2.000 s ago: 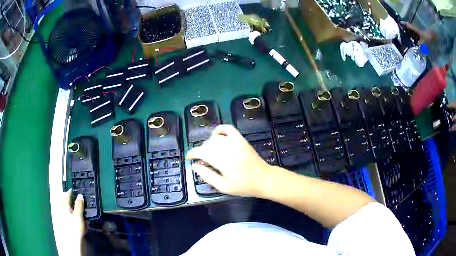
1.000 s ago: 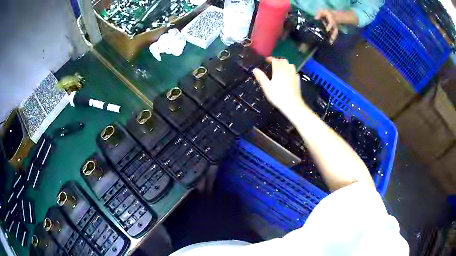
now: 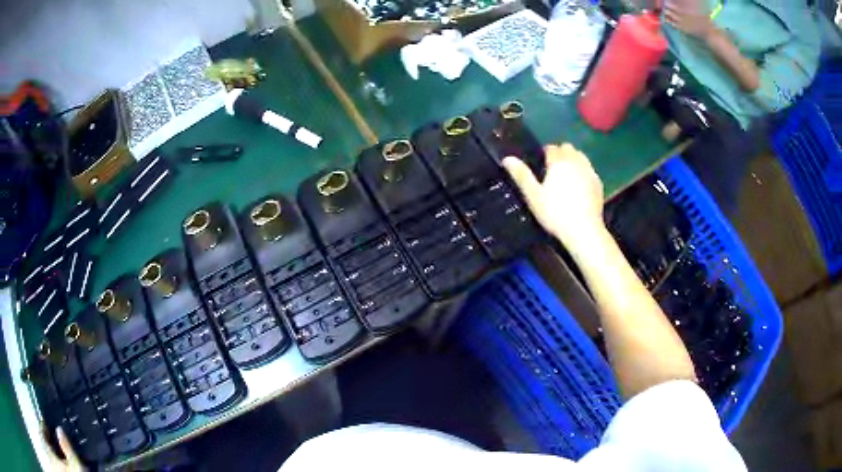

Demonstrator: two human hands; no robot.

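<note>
Several black elongated housings [image 3: 374, 272] lie side by side in a slanting row along the bench's front edge, slotted faces up. Each has a brass ring [image 3: 333, 183] at its far end. They sit close together, some touching. My right hand [image 3: 568, 195] is at the row's right end, thumb and fingers apart, against the last housing [image 3: 506, 152]; the contact side is partly hidden. My left hand [image 3: 65, 454] is small and cut off at the bottom left corner, beside the leftmost housing.
Behind lie striped black parts [image 3: 134, 198], a black-and-white stick [image 3: 277, 120], white screw trays [image 3: 180, 97], and a red bottle [image 3: 623, 74] beside a clear bottle [image 3: 568, 46]. Blue crates [image 3: 739, 277] stand at the right, below the bench edge. A person's arm [image 3: 729, 55] is at the top right.
Since two seconds ago, my right hand has moved from mid-row to the right end, and the gaps between the left housings have closed. The camera view has shifted too.
</note>
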